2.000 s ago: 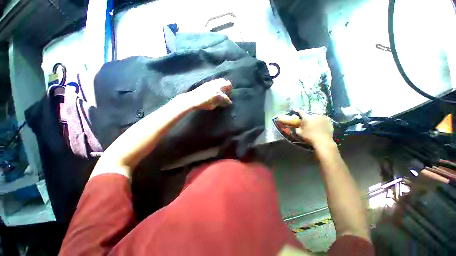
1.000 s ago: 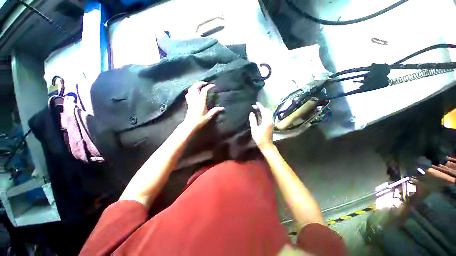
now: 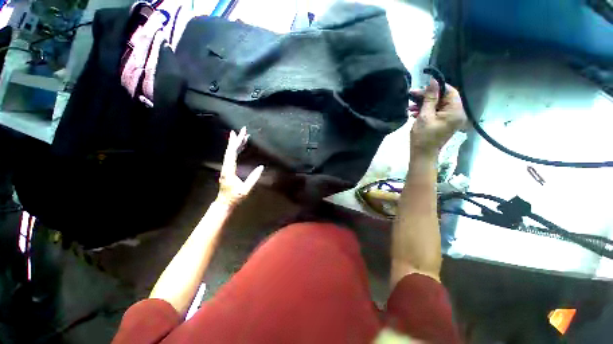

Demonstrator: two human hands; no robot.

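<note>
A dark grey suit jacket [image 3: 282, 121] lies on the white table, its two front buttons facing up. A black hanger hook [image 3: 438, 75] sticks out past its collar end. My right hand [image 3: 437, 115] is closed around the hanger at the base of the hook. My left hand [image 3: 236, 173] is over the jacket's near edge with its fingers spread and holds nothing. The steam iron [image 3: 382, 199] with its tan handle rests at the table's near edge, partly hidden behind my right forearm.
A pinkish-grey garment [image 3: 144, 57] lies at the upper left beside hanging dark cloth [image 3: 101, 134]. Black hoses [image 3: 514, 211] run right from the iron across the white table [image 3: 497, 245]. A thick black cable [image 3: 501, 144] curves above the table. A grey shelf [image 3: 33, 97] stands far left.
My right hand let go of the iron, touched the jacket, then took hold of the hanger. My left hand came off the chest area, towards the near edge. The view has shifted.
</note>
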